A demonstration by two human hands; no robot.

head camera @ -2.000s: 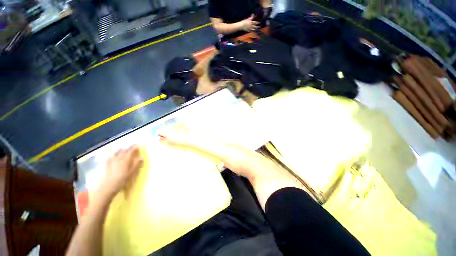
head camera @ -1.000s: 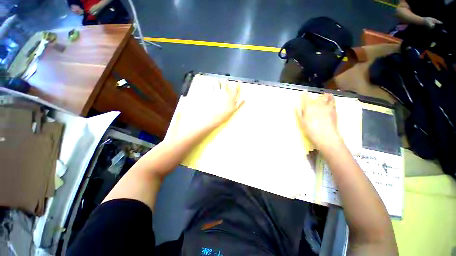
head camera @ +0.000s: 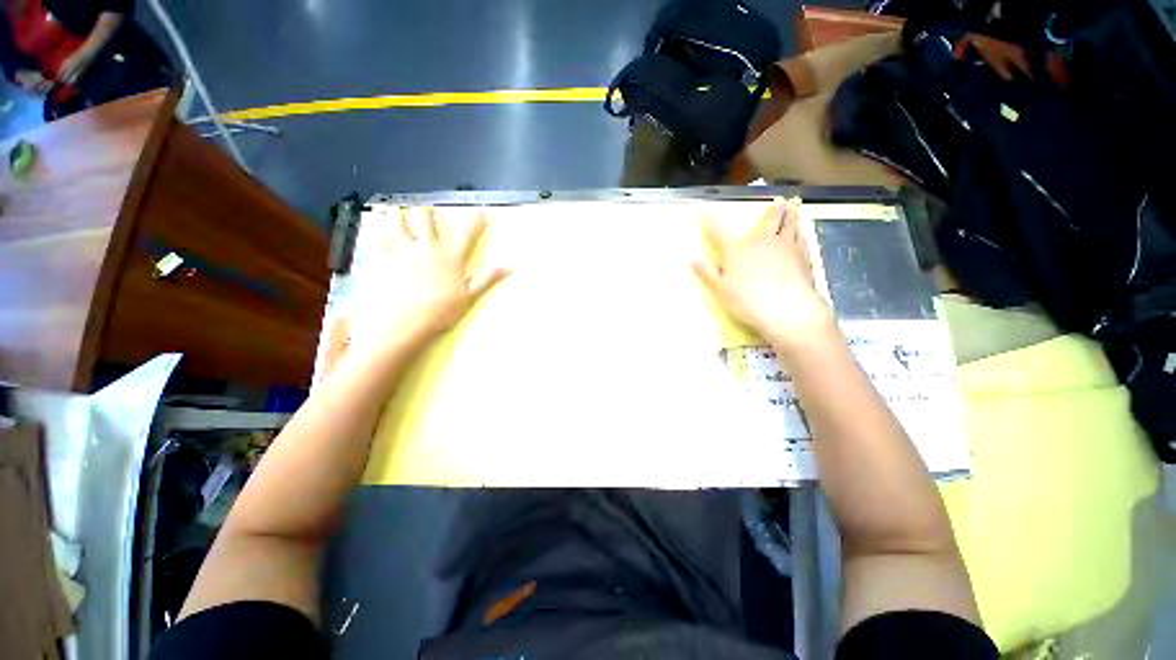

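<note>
A large yellow panel (head camera: 580,374), glaring white in its middle, lies flat on the pale board (head camera: 948,432) over my lap. The board has a dark metal bar (head camera: 606,195) along its far edge, and a dark square and writing at its right. My left hand (head camera: 441,271) lies on the panel's far left part, fingers spread. My right hand (head camera: 764,273) lies on its far right part, fingers spread and pointing to the bar. Both palms face down, and neither hand visibly pinches the panel. Glare hides the panel's far edge.
More yellow panels (head camera: 1058,477) lie at the right. Black backpacks (head camera: 703,77) are beyond the board and at the far right. A wooden desk (head camera: 194,245) stands at the left, with brown pieces (head camera: 29,542) at the lower left. A person in red and black is at the top left.
The view has turned, bringing the board square in front of me. Both hands remain on the panel near its far edge. Earlier, the view showed the right side with the yellow pile and brown pieces.
</note>
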